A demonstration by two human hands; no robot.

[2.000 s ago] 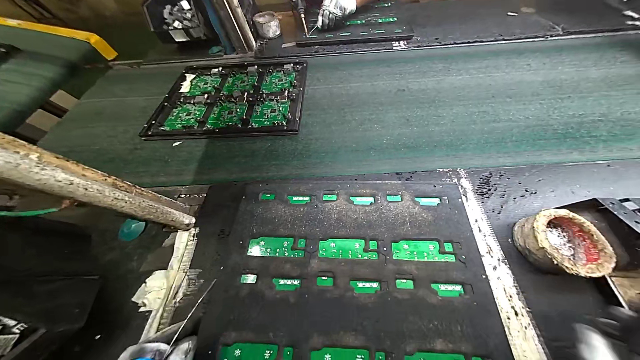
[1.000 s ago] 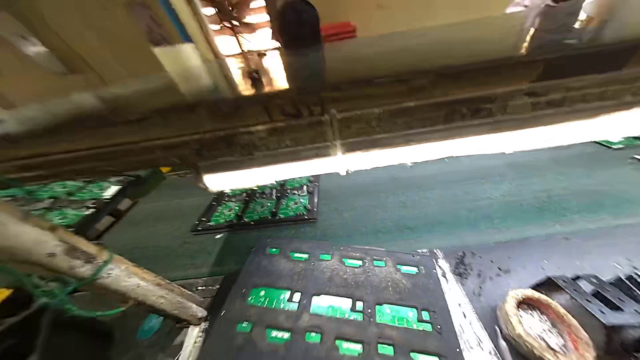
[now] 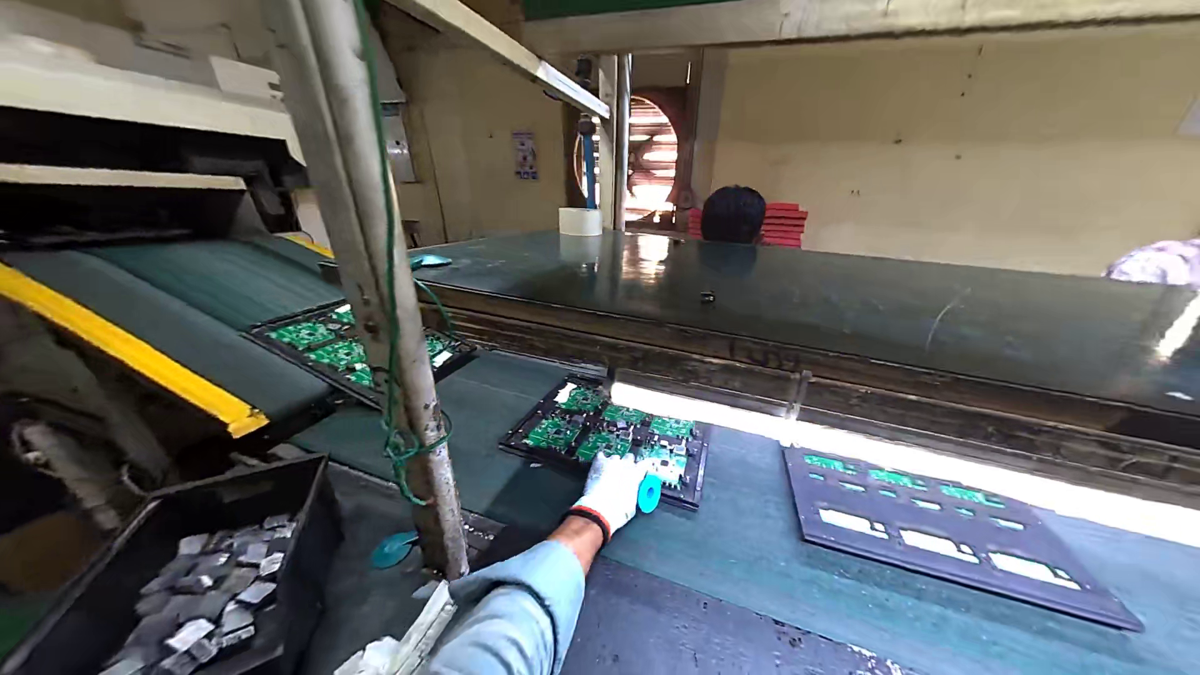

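Note:
My left hand (image 3: 614, 489), in a white glove with an orange and black cuff, reaches onto the near edge of a black pallet (image 3: 692, 502) on the green conveyor belt. The pallet carries several green circuit boards (image 3: 553, 433). The hand covers part of that edge, so its grip is unclear. A teal disc (image 3: 649, 492) shows at the hand's right side. Farther right on the belt, a black pallet (image 3: 923, 525) holds small green boards in rows of cutouts; its front row shines with glare. My right hand is out of view.
Another board-filled pallet (image 3: 314, 349) lies at the left belt junction, behind a metal post (image 3: 412, 375) with green wire. A black bin (image 3: 309, 525) of small metallic pieces stands lower left. A lit tube (image 3: 703, 412) runs under the shelf (image 3: 844, 291). Beyond it, a person's head shows.
My left hand has moved onto the pallet of boards on the belt. The pallet with rows of small boards, earlier on the near bench, lies on the belt. The view has swung left and up.

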